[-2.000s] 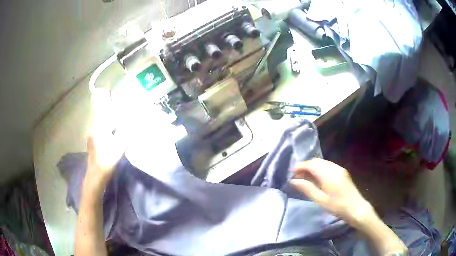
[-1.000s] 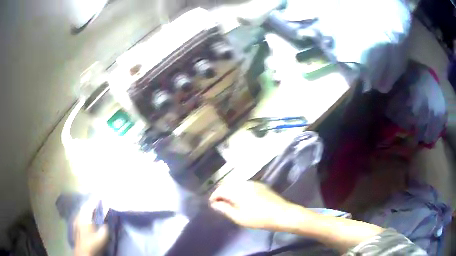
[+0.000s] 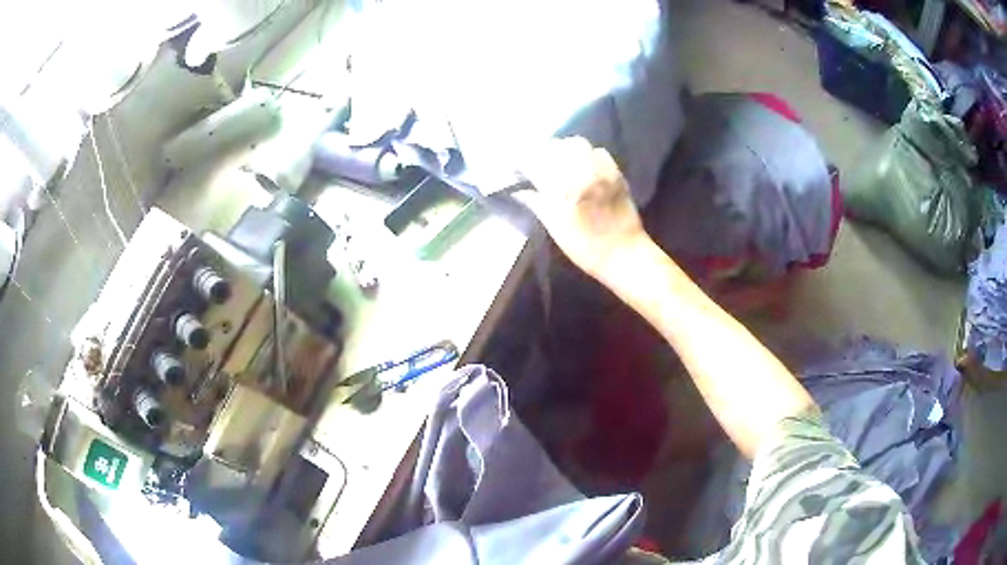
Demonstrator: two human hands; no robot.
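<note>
My right hand [image 3: 591, 204] is at the upper middle, its fingers closed at the lower edge of a glare-white heap of cloth [image 3: 519, 77]. The fingertips seem to pinch the cloth, but glare hides the detail. My left hand is out of the picture. Blue-grey cloth [image 3: 502, 475] hangs over the table's front edge at the bottom, with a folded part standing up. The overlock machine [image 3: 210, 364] stands at the left, its needle area at the lower left lost in glare.
Blue-handled snips [image 3: 414, 366] lie on the table [image 3: 381, 315] right of the machine. A dark green tray [image 3: 436, 221] is behind them. Further right are a grey-and-red bundle [image 3: 756, 182], a green bag [image 3: 917, 188] and grey-blue cloth on the floor [image 3: 883, 419].
The view has swung right, so the machine now sits at the left. My right hand has moved from the cloth near the machine to the white heap. My left hand has left the picture.
</note>
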